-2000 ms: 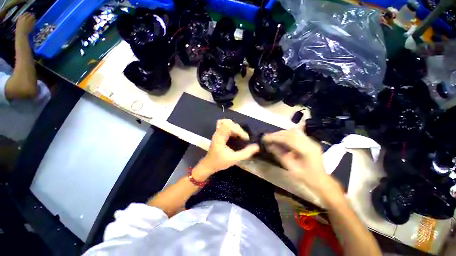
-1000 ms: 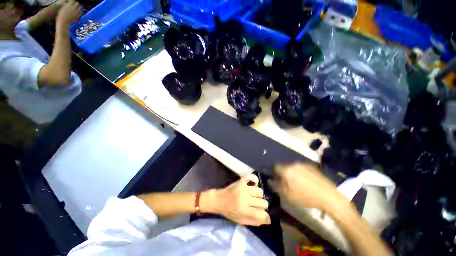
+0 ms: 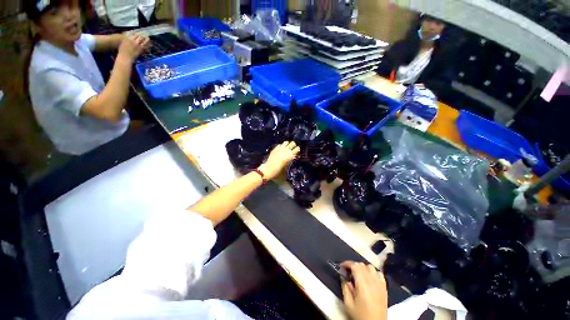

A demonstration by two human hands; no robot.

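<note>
Several glossy black round housings (image 3: 304,178) stand clustered on the cream bench behind the dark mat (image 3: 294,228). My left hand (image 3: 281,157) reaches over the mat and rests at the cluster, its fingertips against the black housings; whether it grips one cannot be told. My right hand (image 3: 364,289) is low over the right part of the mat, fingers bent, with a small thin dark item at the fingertips. A heap of small black parts (image 3: 412,232) lies beyond it, in front of a crumpled clear bag (image 3: 437,181).
A black-rimmed tray with a white bottom (image 3: 119,219) is at left. Blue bins (image 3: 294,81) stand on green matting at the back. A white cloth (image 3: 431,304) lies at the mat's right end. One person sits at left, another at the back right. More black housings are at far right.
The view has tilted up. My left hand has moved from near my body to the housings at the back. My right hand is now over the mat's right part.
</note>
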